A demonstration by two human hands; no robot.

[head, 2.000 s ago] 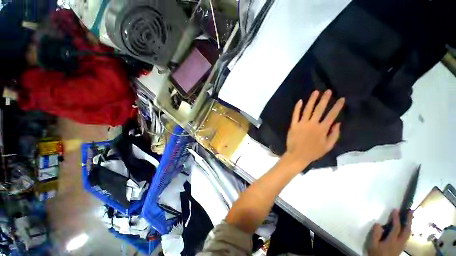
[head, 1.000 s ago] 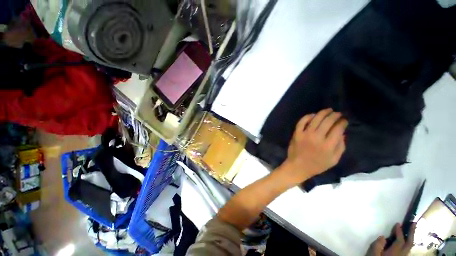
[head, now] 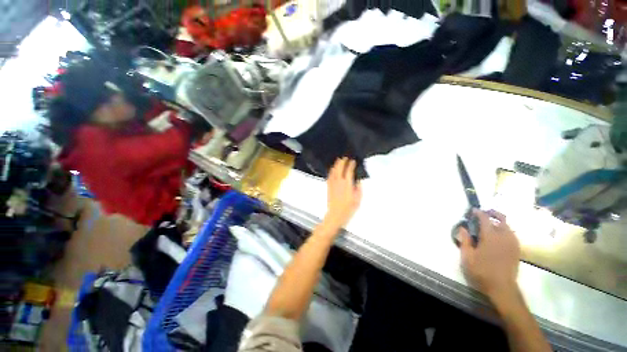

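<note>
Black garment panels (head: pixel 364 113) lie on the left part of the white table, beside and over pale panels (head: pixel 313 89). My left hand (head: pixel 344 191) is at the lower edge of the black cloth, fingertips touching it; whether they pinch it is not clear. My right hand (head: pixel 491 249) is closed around the black handles of the scissors (head: pixel 469 189), low over the table near its front edge. The long dark blades point away from me and look closed.
The sewing machine head (head: pixel 584 179) is at the right. A taped brown board (head: pixel 268 172) is at the table's left end. A blue crate (head: pixel 196 258) with cloth stands below left. A person in red (head: pixel 127 165) is at the left, beside a grey machine (head: pixel 216 89). Cloth heaps lie behind.
The view has swung up and right, showing the machine head and more table. My left hand has shifted from on the black cloth to its lower edge. My right hand still holds the scissors.
</note>
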